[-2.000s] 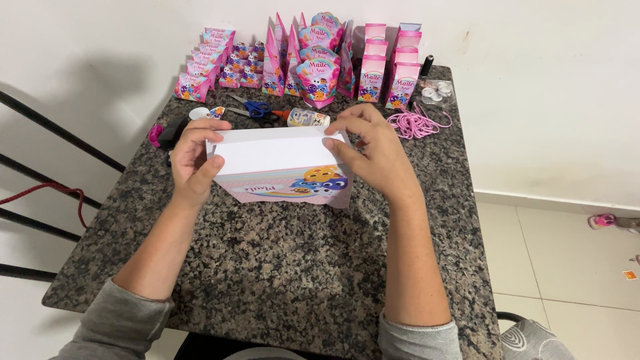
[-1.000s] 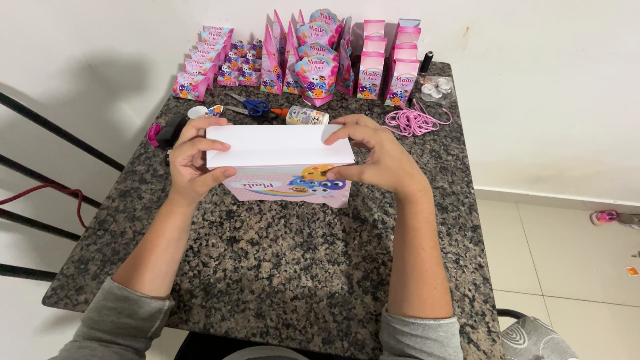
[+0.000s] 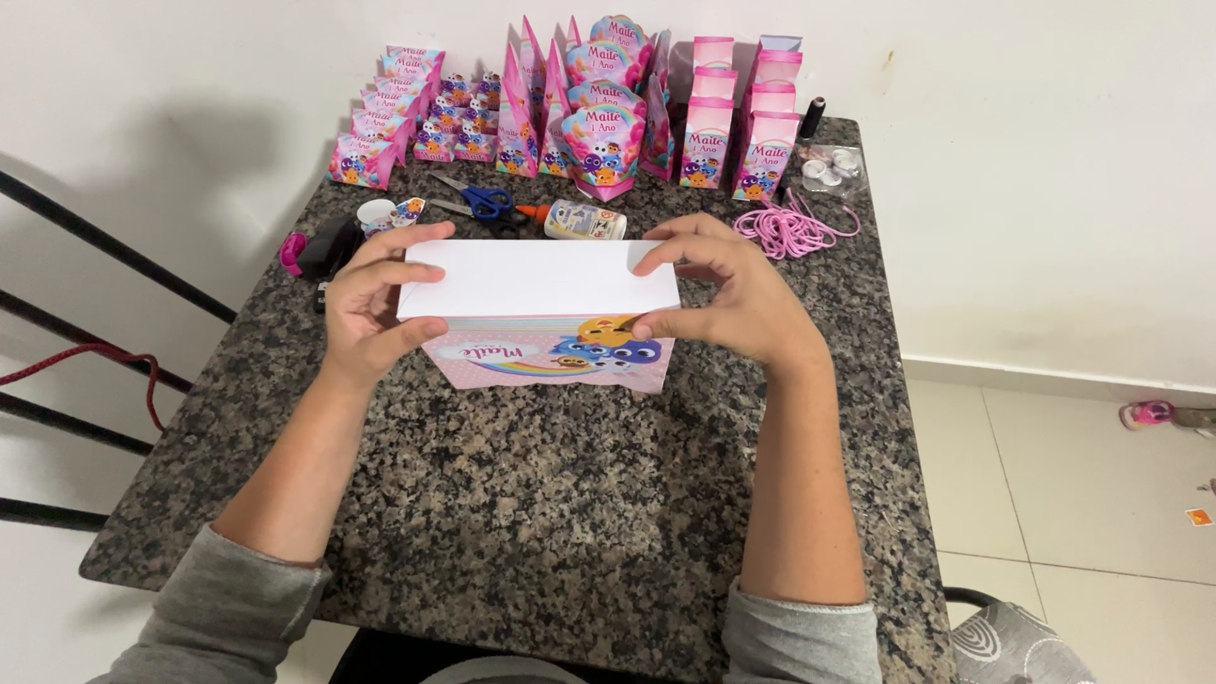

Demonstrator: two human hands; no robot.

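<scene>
A printed paper box (image 3: 541,356) with cartoon animals and a rainbow stands on the granite table, its white face (image 3: 537,278) uppermost and its printed side toward me, the picture upside down. My left hand (image 3: 385,294) holds the box's left end, fingertips on the white face and thumb at the front edge. At the right end, my right hand (image 3: 717,290) grips it with fingers on top and thumb on the printed front. The underside and far side of the box are hidden.
Behind the box lie blue-handled scissors (image 3: 486,201), a glue bottle (image 3: 584,220) and pink cord (image 3: 793,226). Pink party boxes (image 3: 603,147) stand in rows along the wall. A black tool (image 3: 331,249) is beside my left hand; white discs in plastic (image 3: 831,169) lie at back right.
The white face has come to lie flatter over the top of the box. My right hand's fingers have shifted on its right end; both hands stay on the box.
</scene>
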